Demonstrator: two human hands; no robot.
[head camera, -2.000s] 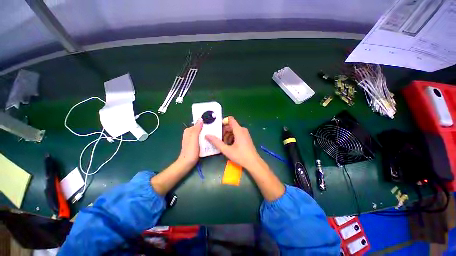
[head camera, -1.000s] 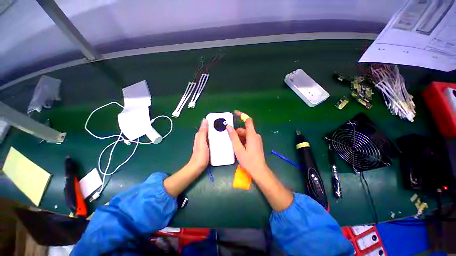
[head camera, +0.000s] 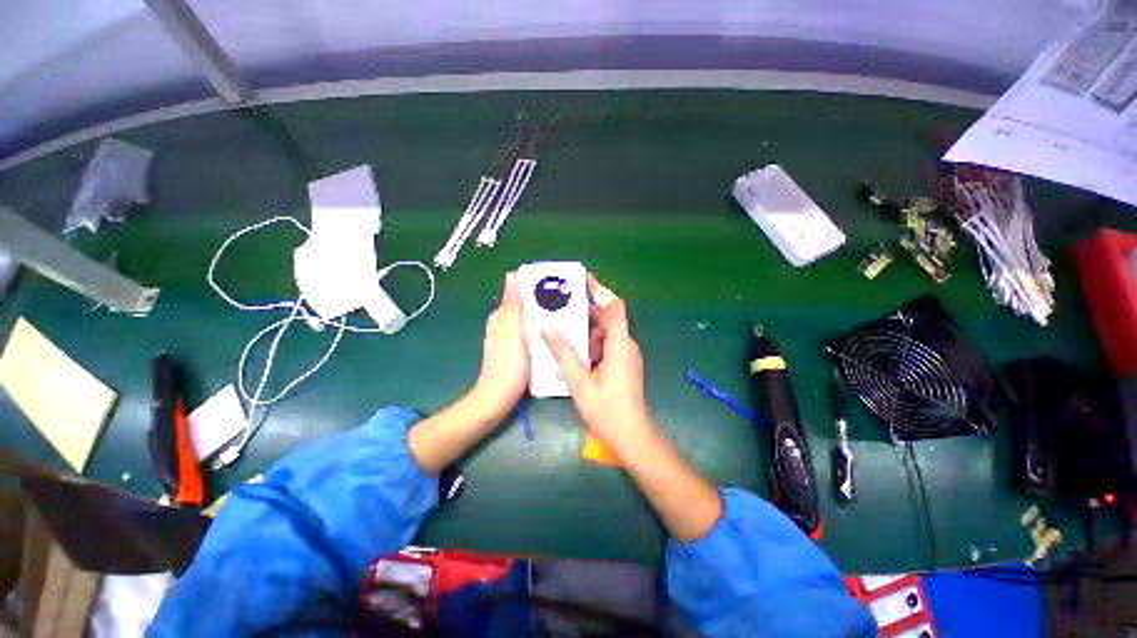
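Note:
A white handheld unit (head camera: 556, 355) with a round black window near its far end is held upright in view above the green bench. My left hand (head camera: 501, 355) grips its left edge. My right hand (head camera: 609, 378) holds its right side, with the thumb on the white face below the window. A small yellow band or piece shows at a fingertip of my right hand. An orange square (head camera: 600, 450) lies partly hidden under my right hand. The unit's underside is hidden.
Right: a black screwdriver (head camera: 784, 436), a pen-like tool (head camera: 844, 459), a fan (head camera: 903, 378), another white unit (head camera: 788, 214), small boards (head camera: 924, 239) and white leads (head camera: 1007, 249). Left: a corded white piece (head camera: 339, 263) and a black-orange tool (head camera: 176, 436). Red trays (head camera: 470, 572) sit below the bench edge.
My right thumb has moved from near the black window down onto the white face. Both hands still hold the unit. The whole view has shifted slightly.

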